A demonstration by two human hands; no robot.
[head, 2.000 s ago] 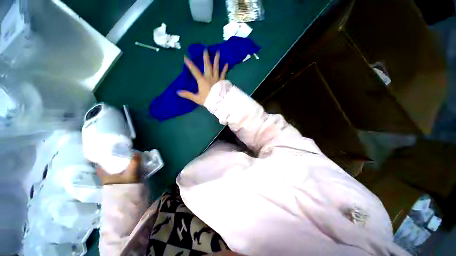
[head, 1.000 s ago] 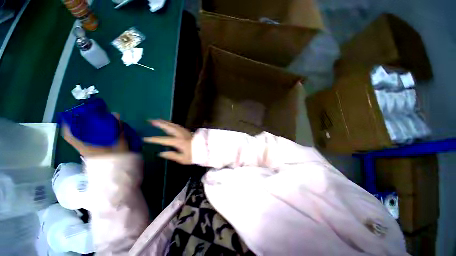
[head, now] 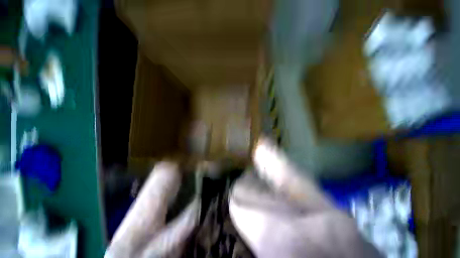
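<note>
The whole view is strongly blurred. An open brown carton [head: 156, 111] stands in front of me, with paler shapes low inside it that I cannot identify. My left hand [head: 169, 174] is a blurred patch at the end of the pale pink sleeve, by the carton's near edge. My right hand [head: 267, 156] is a blurred patch at the carton's near right corner. The hands are apart. I cannot make out their fingers or whether they hold anything.
The green bench [head: 80, 126] runs along the left, with a crumpled dark blue cloth [head: 40, 166] and blurred white items on it. Another brown carton [head: 338, 95] with whitish bagged items [head: 408, 70] stands at the right. A blue bin [head: 343, 189] with white items is at the lower right.
The view has swung right from the bench to the carton. The cloth, earlier in my left hand, now lies on the bench. Both sleeves now point towards the carton.
</note>
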